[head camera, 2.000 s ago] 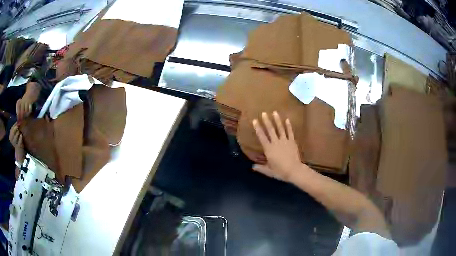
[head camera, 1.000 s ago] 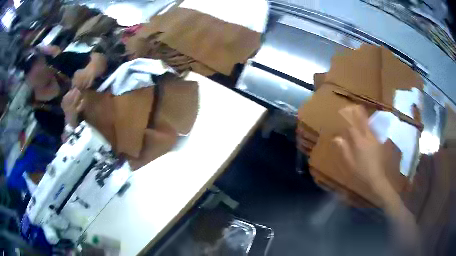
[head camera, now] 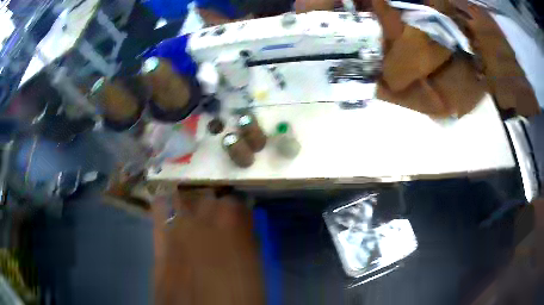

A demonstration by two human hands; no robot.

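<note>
Neither of my hands can be made out; the frame is badly blurred. A white sewing machine (head camera: 286, 44) lies across the top middle on a white-looking table (head camera: 370, 140). Brown panels (head camera: 420, 62) lie at the machine's right end. Two small brown thread cones (head camera: 238, 150) stand near the table's front edge, beside a pale spool with a green top (head camera: 287, 143). A large blurred brown piece (head camera: 206, 256) fills the bottom left of centre. A blurred brown shape (head camera: 519, 268) is at the lower right edge; I cannot tell what it is.
Two larger brown thread cones (head camera: 167, 89) stand left of the machine. A shiny metal-edged object (head camera: 376, 241) is below the table's front edge. A person's blue clothing (head camera: 173, 53) shows behind the machine. A red and white patch (head camera: 179, 140) is at the table's left end.
The view has swung left. The machine and table have moved toward the centre, and the panel pile on the metal surface has left view. The hand over that pile is no longer visible.
</note>
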